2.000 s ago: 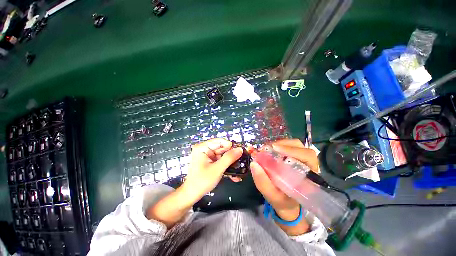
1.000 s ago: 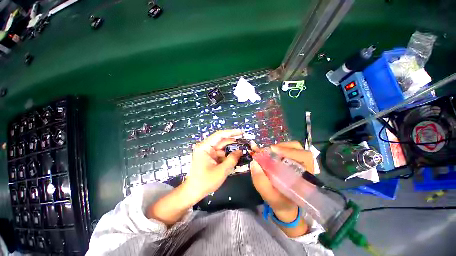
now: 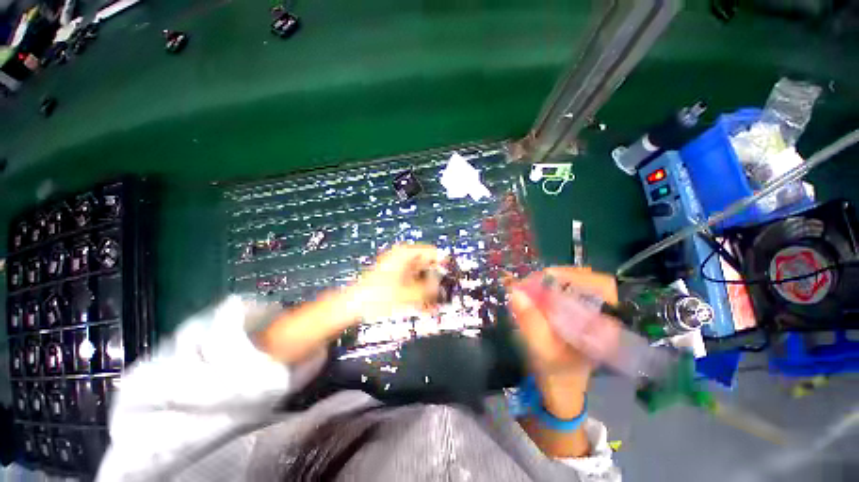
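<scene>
My left hand point(image 3: 400, 280) is blurred and holds a small dark assembly point(image 3: 446, 282) at its fingertips, above the clear gridded tray point(image 3: 283, 215). My right hand point(image 3: 562, 315) holds the dispensing syringe point(image 3: 607, 336) with pink-red contents and a green cap; it is blurred too. The syringe tip points left and is apart from the assembly. Small white parts point(image 3: 400, 226) lie scattered on the tray around and beyond my left hand. Red smears point(image 3: 509, 235) mark the tray's right end.
A black blister tray point(image 3: 71, 329) with filled pockets stands left. A white tissue point(image 3: 463, 177) and a loose dark unit point(image 3: 407, 184) lie on the clear tray. A slanting metal post point(image 3: 593, 80) rises behind. At right are a controller point(image 3: 671, 196), blue bin point(image 3: 733, 155), jar point(image 3: 686, 309) and fan point(image 3: 801, 273).
My hands have moved apart. The syringe tip has moved right, away from the assembly. My left hand still holds the assembly, with its forearm lifted off to the left.
</scene>
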